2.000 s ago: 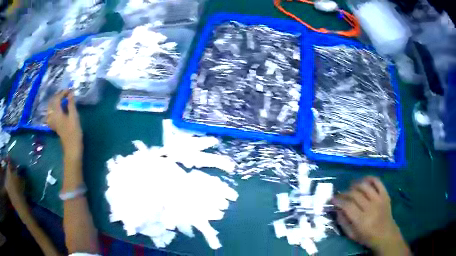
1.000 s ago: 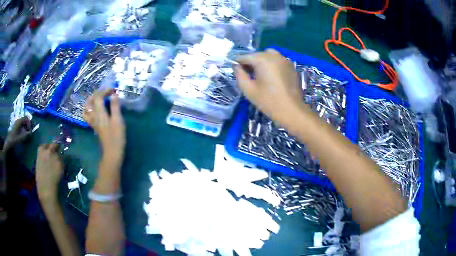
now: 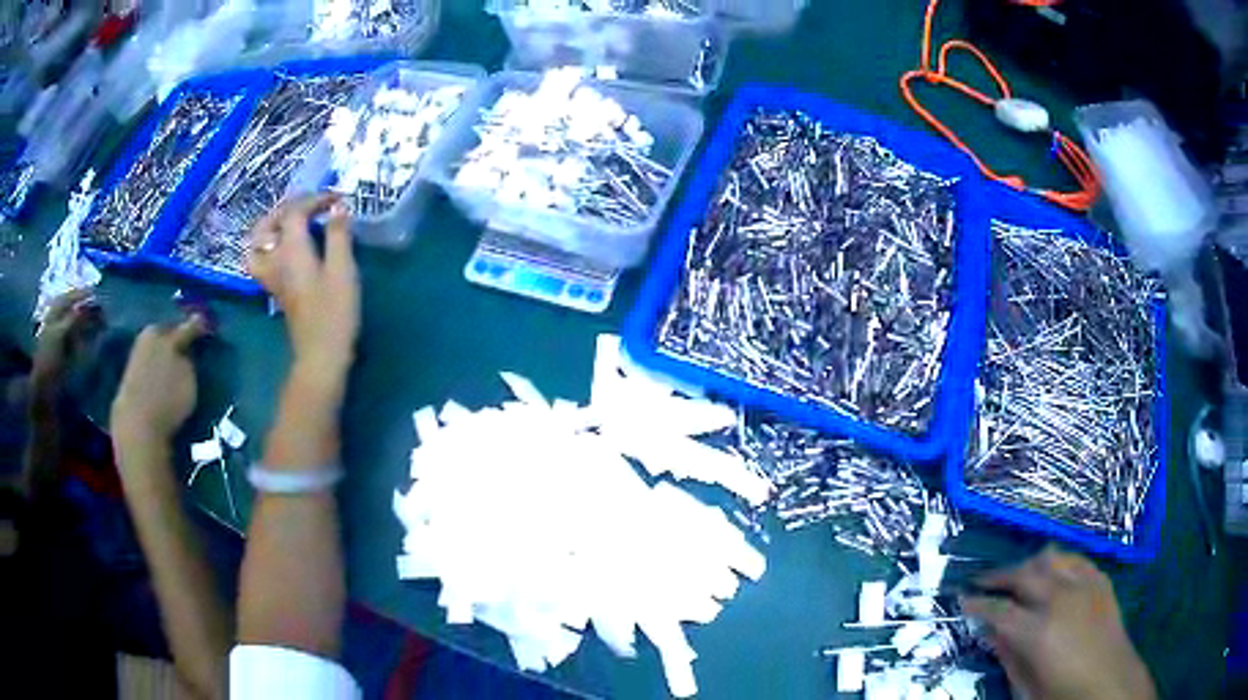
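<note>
My left hand [image 3: 304, 260], with a white wristband, is over the near edge of the left blue tray [image 3: 212, 271] and the small clear box [image 3: 394, 233]. A blue spot shows at its fingertips; any held item is unclear. My right hand [image 3: 1061, 622] is low at the right, its blurred fingers at a pile of white-wrapped bundles [image 3: 910, 643]; its grip is unclear. White strips [image 3: 575, 527] lie in a large pile in the middle. Short metal pieces fill the large blue tray [image 3: 821, 274] and lie loose [image 3: 849, 486] below it. Long thin rods [image 3: 1068, 376] fill the tray beside it.
A clear box of wrapped bundles [image 3: 561, 157] sits on a scale [image 3: 541, 274]. More clear boxes [image 3: 616, 48] stand behind. Another person's hands [image 3: 151, 390] work at the left, near loose wrapped pieces [image 3: 216, 445]. An orange cord [image 3: 944, 82] and a clear tub [image 3: 1143, 178] lie at the back right.
My right hand has moved from the clear box over the scale back to the bundle pile at the lower right. My left hand stays near the left tray. The view has shifted slightly.
</note>
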